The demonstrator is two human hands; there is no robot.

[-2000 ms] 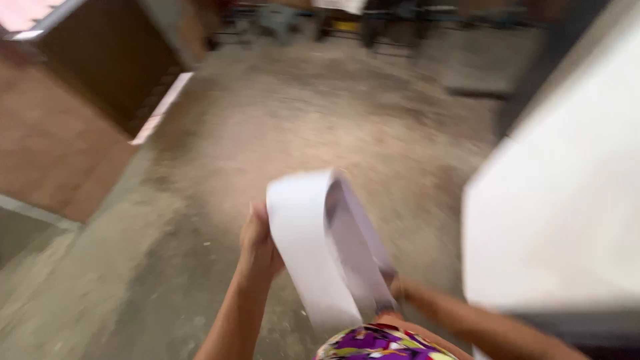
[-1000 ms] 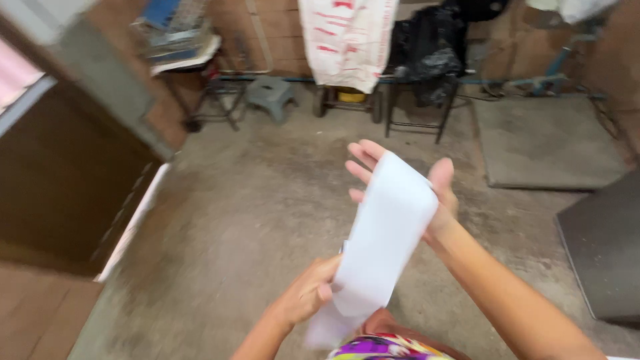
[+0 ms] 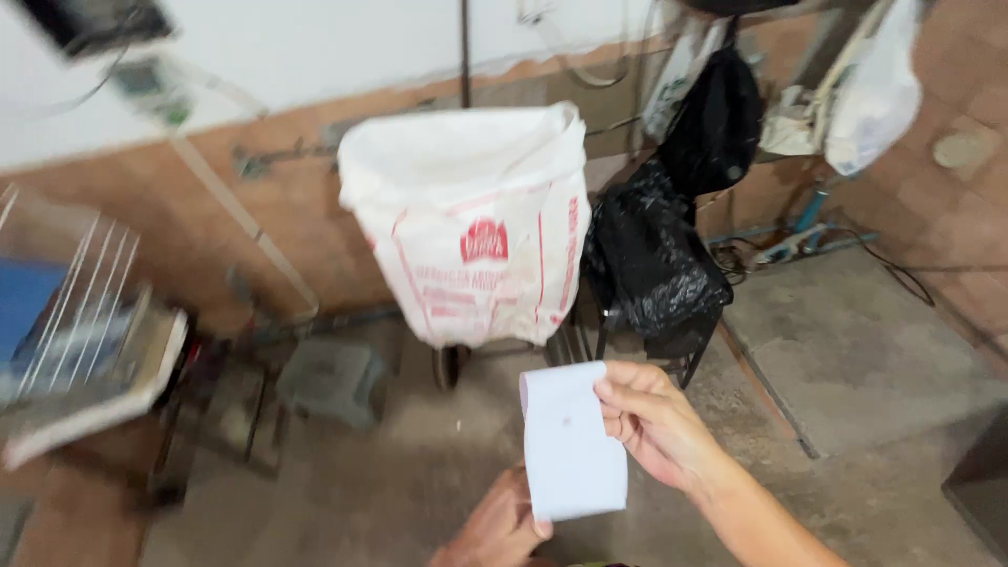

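Note:
A white strip, looped over at its top, hangs in front of me; whether it is paper or cloth I cannot tell. My right hand pinches its upper right edge between thumb and fingers. Low at its left side, my left hand grips the bottom corner, with some fingers hidden behind the strip. Beyond the hands stands a large white woven sack with red print, its mouth open at the top.
Right of the sack, a black plastic bag lies over a dark-legged stool. A grey plastic stool stands left on the concrete floor. Farther left is a cluttered table. White bags hang at upper right, above a concrete slab.
The view has swung up toward the sack and wall. My right hand, open with fingers spread one second ago, has closed on the strip's upper edge.

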